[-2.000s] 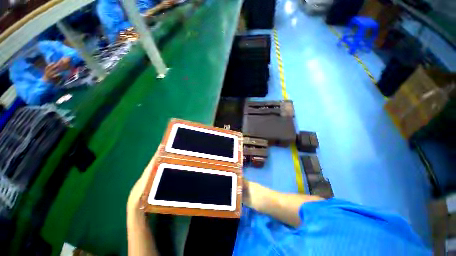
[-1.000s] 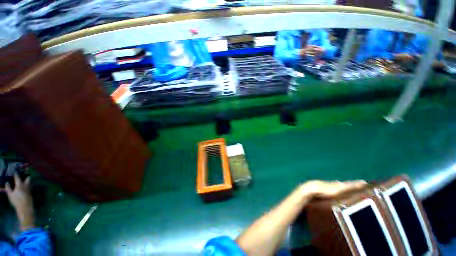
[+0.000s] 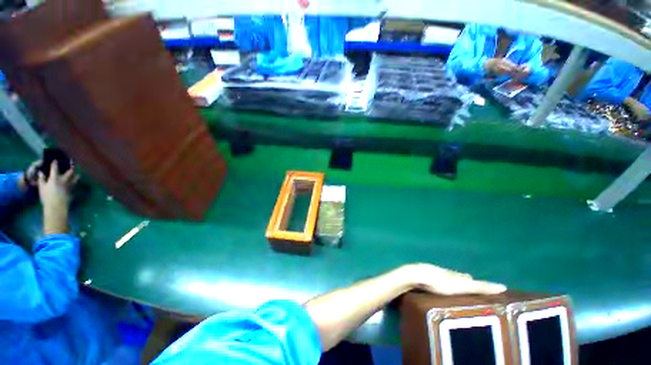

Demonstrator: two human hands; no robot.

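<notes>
Two brown jig stacks stand side by side at the bottom right, cut off by the lower edge. Each has a white-bordered black panel on the face toward me, one beside the other. My left hand lies flat with fingers extended along their far upper side, gripping them. My right hand is not in view. A short orange-brown frame jig stack with an open centre sits mid-bench. A pale taped block lies against its right side.
A tall reddish-brown jig stack leans large at the left. A thin pale tool lies below it on the green bench. A person's hand holds something dark at far left. Bagged trays and people sit across the bench.
The view has swung left from the aisle to the bench. The held jig stacks now show lower right, partly out of the picture. My right hand has gone out of view.
</notes>
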